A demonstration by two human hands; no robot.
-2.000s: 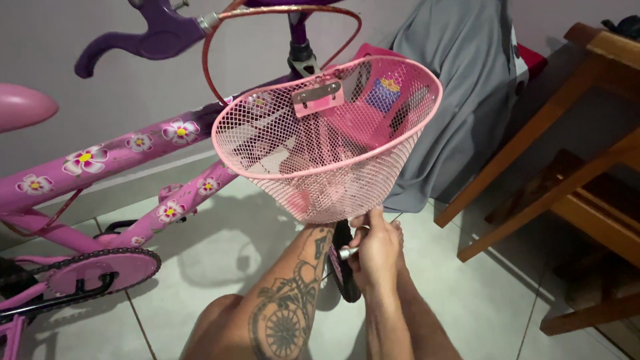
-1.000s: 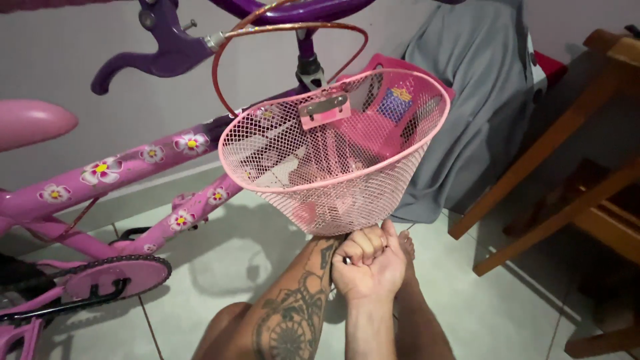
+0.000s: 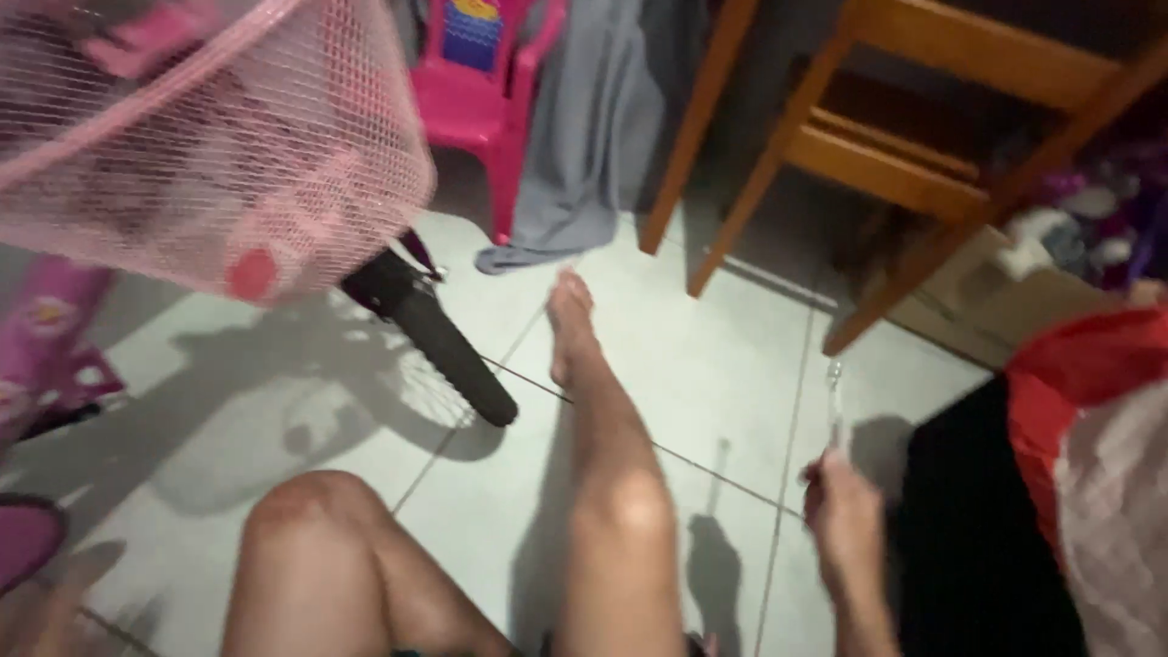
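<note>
At the right, my right hand is closed around a slim, shiny metal hand tool, probably a wrench, which points away over the floor tiles. A blurred skin-coloured shape at the lower left edge appears to be my left hand; its fingers and anything in them cannot be made out. The pink wire-mesh basket fills the upper left. Below it show the black front tyre of the child's bicycle and part of its pink flowered frame. Neither hand touches the basket.
My legs extend across the tiled floor. A pink plastic child's chair and grey cloth are behind the wheel. Wooden furniture stands upper right, near a cardboard box. Red material and a black object are at right.
The view has swung right and down. A hand was just under the basket in both earlier frames, with a small metal piece visible at it two seconds ago; no hand is there now.
</note>
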